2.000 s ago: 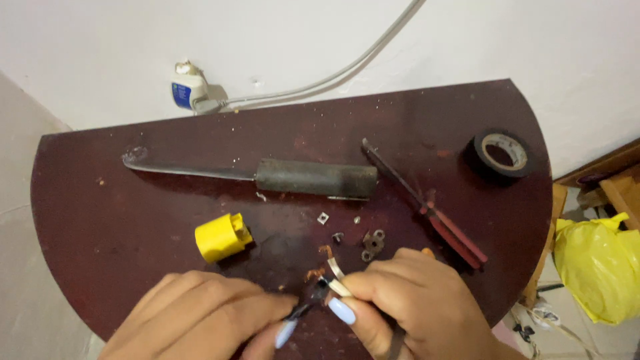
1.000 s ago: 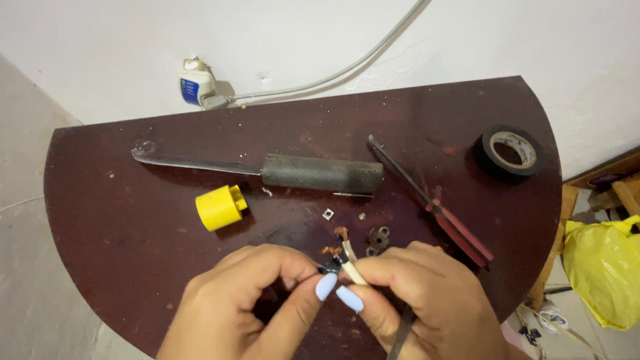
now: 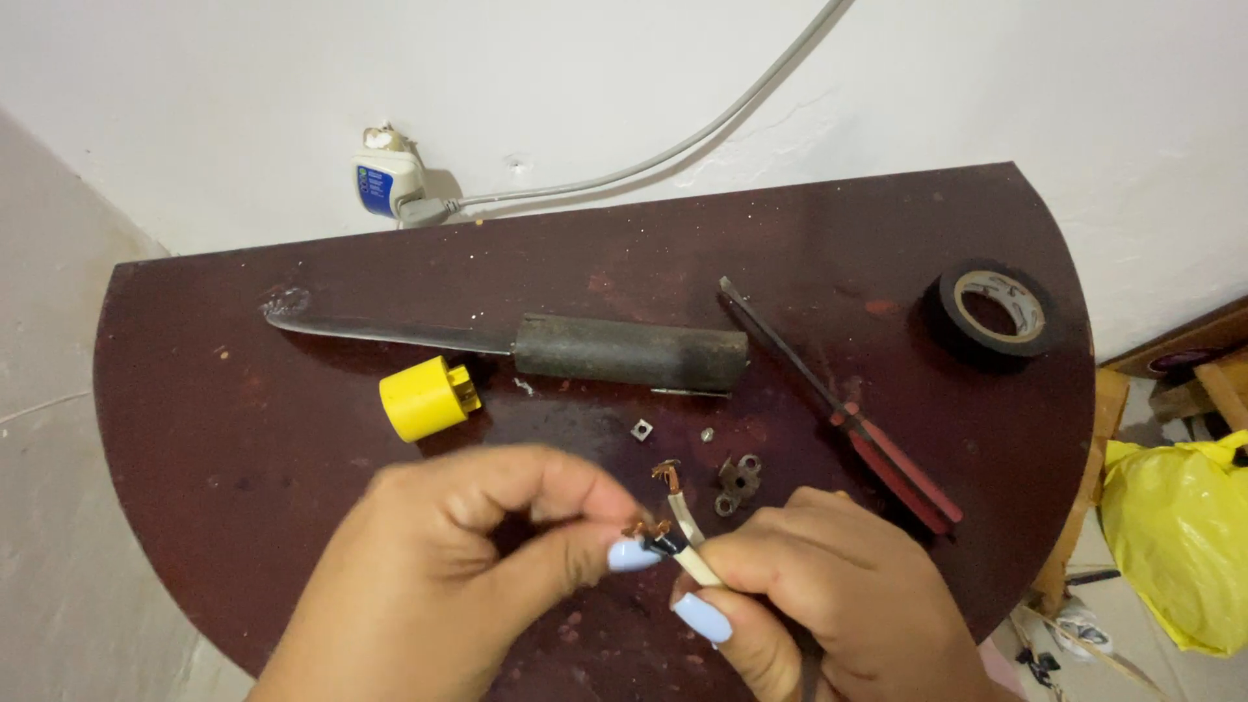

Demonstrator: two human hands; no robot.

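My right hand [image 3: 829, 595] pinches a pale insulated cable wire [image 3: 699, 565] whose end has black tape or insulation and bare copper strands. The thumb and index finger of my left hand [image 3: 497, 556] close on those strands [image 3: 648, 531]. A second pale wire [image 3: 684, 517] with frayed copper at its tip stands up behind them. Just beyond my right hand lies a dark metal fitting with round holes [image 3: 738, 483]. A square nut [image 3: 641, 429] and a small screw [image 3: 707, 435] rest near it. The yellow plastic plug housing [image 3: 424, 398] lies on its side beyond my left hand.
Across the dark red tabletop [image 3: 244, 468] lie a knife with a thick grey handle [image 3: 629, 353], a red-handled flat screwdriver [image 3: 897, 468] and a roll of black electrical tape [image 3: 994, 307]. A plug adapter [image 3: 388, 183] with a grey cord is at the wall. A yellow plastic bag [image 3: 1180, 536] sits at right.
My left fingers have shifted from lower on the wire to its copper end. The second wire stands more apart from the first. My right hand still holds the cable.
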